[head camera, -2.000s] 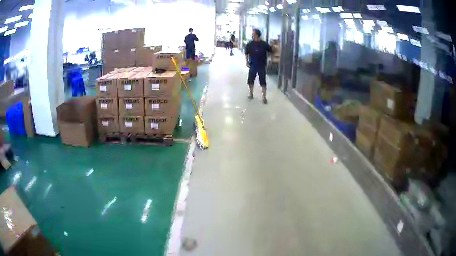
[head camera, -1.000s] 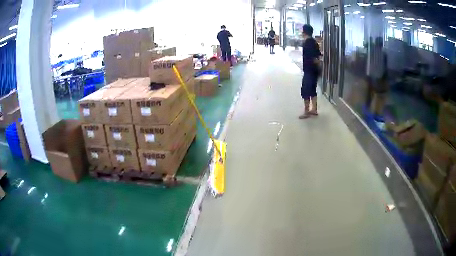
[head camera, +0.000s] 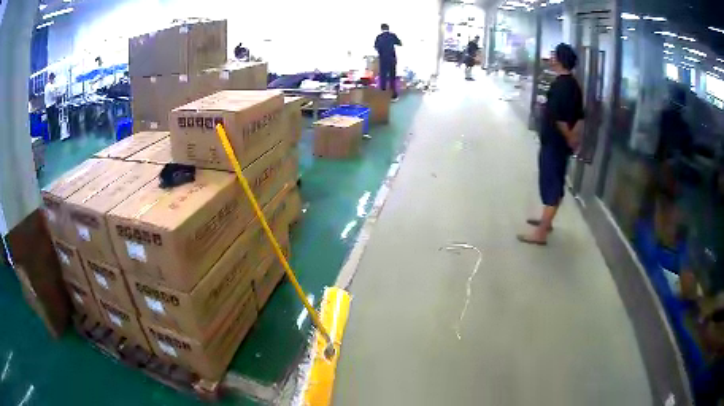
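The dust mop head (head camera: 321, 366), yellow-backed with a little white fringe, lies on the floor along the edge between the green floor and the grey walkway. Its lower end is cut off by the picture's bottom edge. The yellow mop handle (head camera: 268, 230) slants up to the left and its top rests against a carton (head camera: 227, 127) on the stack. Neither of my hands is in view.
Stacked cartons (head camera: 171, 234) stand on a wooden pallet (head camera: 143, 358) at the left, a black item (head camera: 176, 174) on top. A person (head camera: 559, 143) stands at the right by the glass wall. A string (head camera: 474, 277) lies on the walkway. Other people are farther back.
The mop, the carton stack and the standing person appear nearer and larger. The mop has shifted lower in the picture, and the person farther right. The string shows more clearly.
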